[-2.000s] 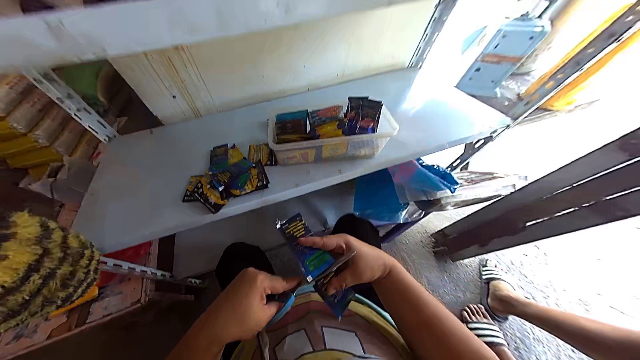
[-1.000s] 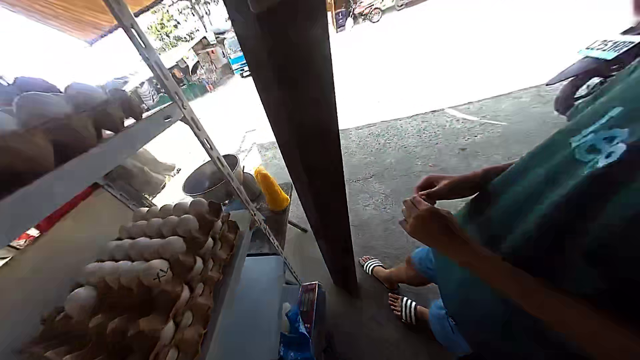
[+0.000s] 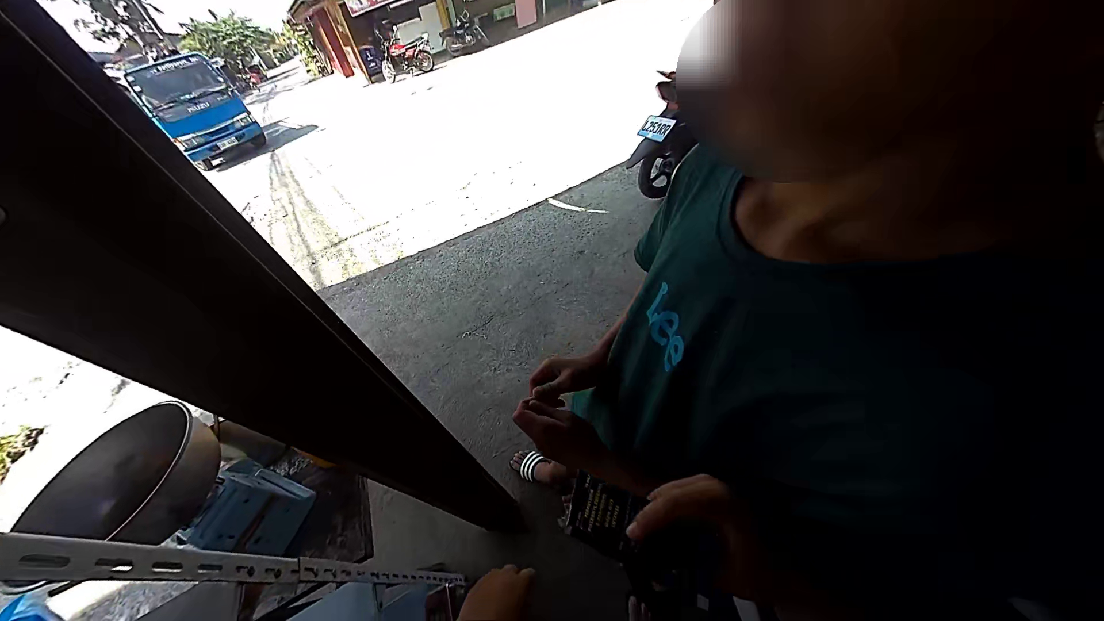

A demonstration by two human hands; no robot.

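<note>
My right hand (image 3: pixel 690 517), low and right of centre, holds a dark packet (image 3: pixel 604 513) bearing yellow writing, with the thumb or a finger lying over its near edge. More dark packet-like material hangs below it in deep shade. At the bottom edge, my left hand (image 3: pixel 498 595) shows only in part, left of the packet and apart from it. Its fingertips lie near the end of a slotted metal shelf upright (image 3: pixel 216 567). Whether it holds anything is hidden below the frame.
A person in a dark green shirt (image 3: pixel 776 362) stands close at right, their hands (image 3: pixel 561 410) together. A thick dark post (image 3: pixel 285 345) slants across the left, beside a large metal pan (image 3: pixel 112 483). A blue truck (image 3: pixel 190 103) and motorcycles (image 3: pixel 405 56) are outside.
The view has swung from the shelf with packets to the street side. The blue truck appears larger than one second ago. My hands, out of view then, show at the bottom now.
</note>
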